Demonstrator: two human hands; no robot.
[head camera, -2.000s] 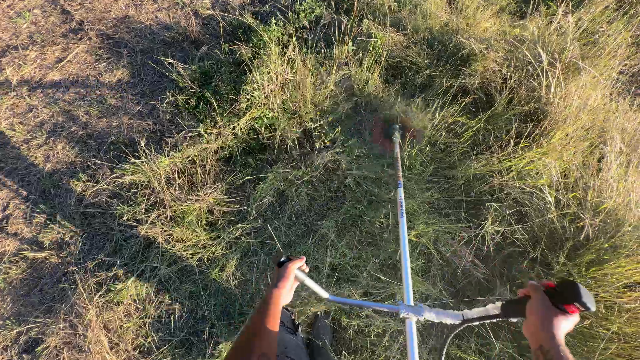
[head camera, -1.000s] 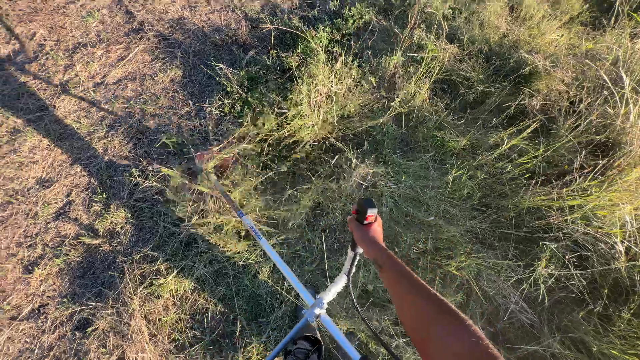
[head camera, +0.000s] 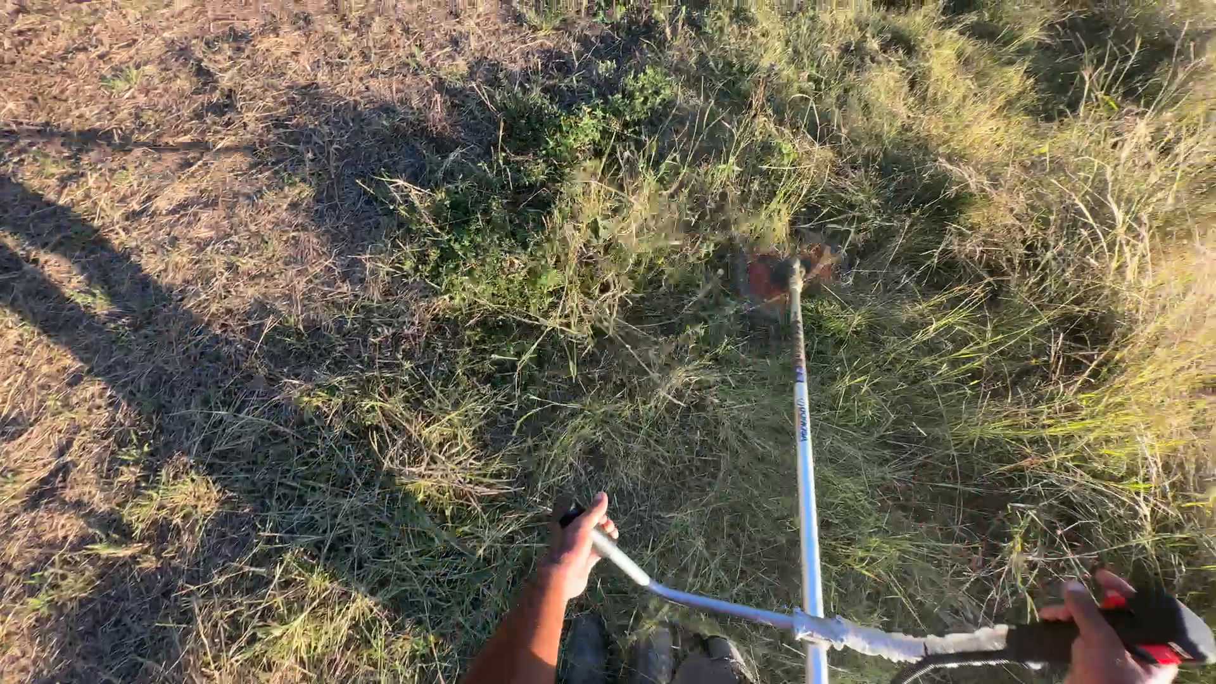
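Observation:
My left hand (head camera: 578, 549) is closed around the left end of the metal handlebar (head camera: 722, 606) of a brush cutter. My right hand (head camera: 1107, 627) holds the black and red throttle grip (head camera: 1154, 629) at the bar's right end, with some fingers lifted. White wrapping covers the bar near its joint with the silver shaft (head camera: 807, 494), and a black cable runs beside the grip. At the shaft's far end the cutting head (head camera: 793, 271) is a reddish blur low in the grass; its blade cannot be made out.
Tall grass (head camera: 1073, 380) stands ahead and to the right. Short, dry cut stubble (head camera: 142, 218), crossed by long shadows, lies at the left. A low leafy green plant (head camera: 579, 138) grows ahead. Shoes (head camera: 655, 655) show at the bottom edge, below the handlebar.
The cutting head has swung from the left back to the right, over taller grass. My right hand has moved right and down, and my left hand has come into view on the handlebar.

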